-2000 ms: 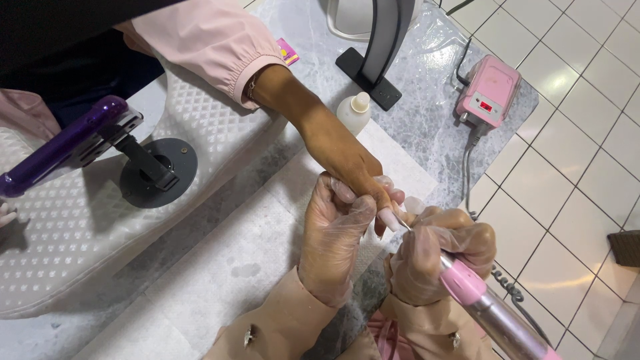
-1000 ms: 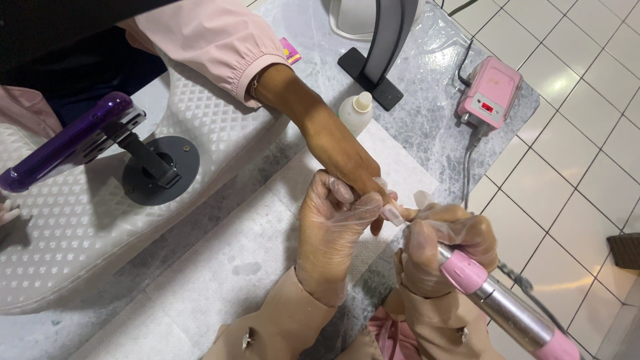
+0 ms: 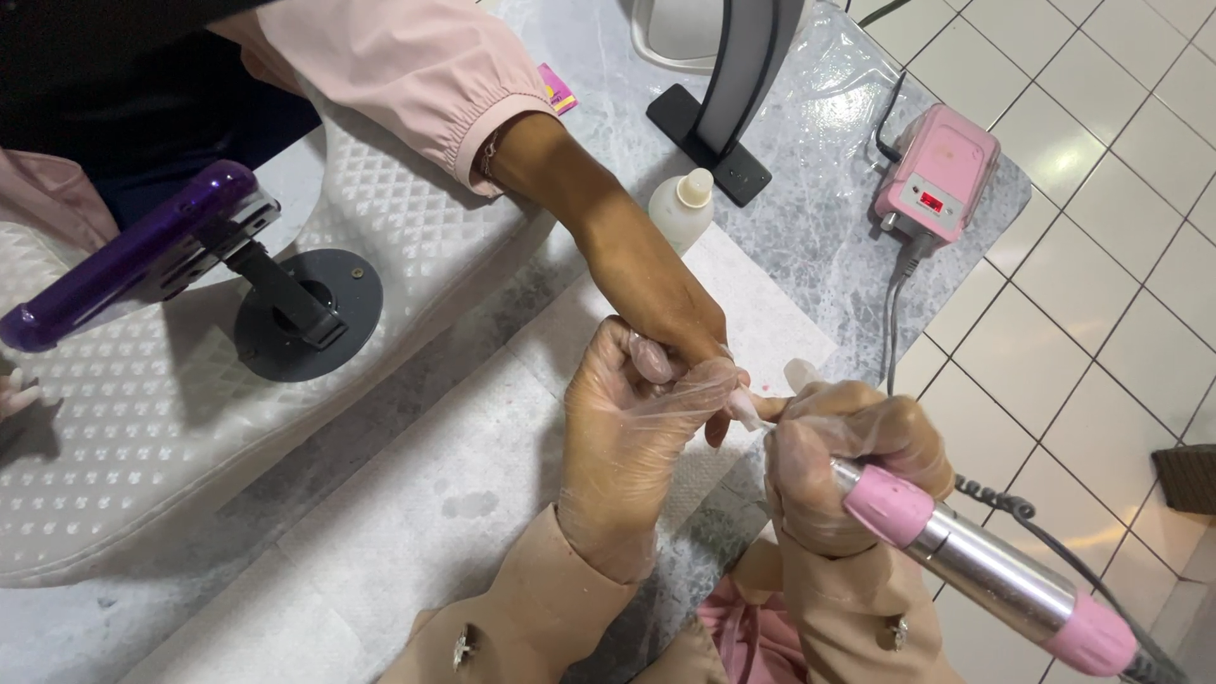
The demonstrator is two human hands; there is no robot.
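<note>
My left hand (image 3: 632, 446), in a clear thin glove, grips a finger of another person's hand (image 3: 660, 294), which reaches in from the upper left. My right hand (image 3: 855, 456), gloved the same way, holds a pink and silver electric nail drill (image 3: 993, 570) near its front end. The drill's thin tip is close to a long pale fingernail (image 3: 744, 408); whether they touch cannot be told. My fingers partly hide the other person's fingers. White paper towels (image 3: 418, 494) lie beneath the hands.
A pink drill control box (image 3: 939, 171) with a cable stands on the marbled table (image 3: 807, 133). Near the other person's wrist are a white plastic bottle (image 3: 682, 211) and a lamp base (image 3: 708, 142). A purple phone (image 3: 133, 252) on a round stand (image 3: 309, 313) rests on a quilted white armrest (image 3: 427, 228).
My right hand and the drill have shifted slightly around the held fingernail. My left hand has kept its grip on the other person's finger.
</note>
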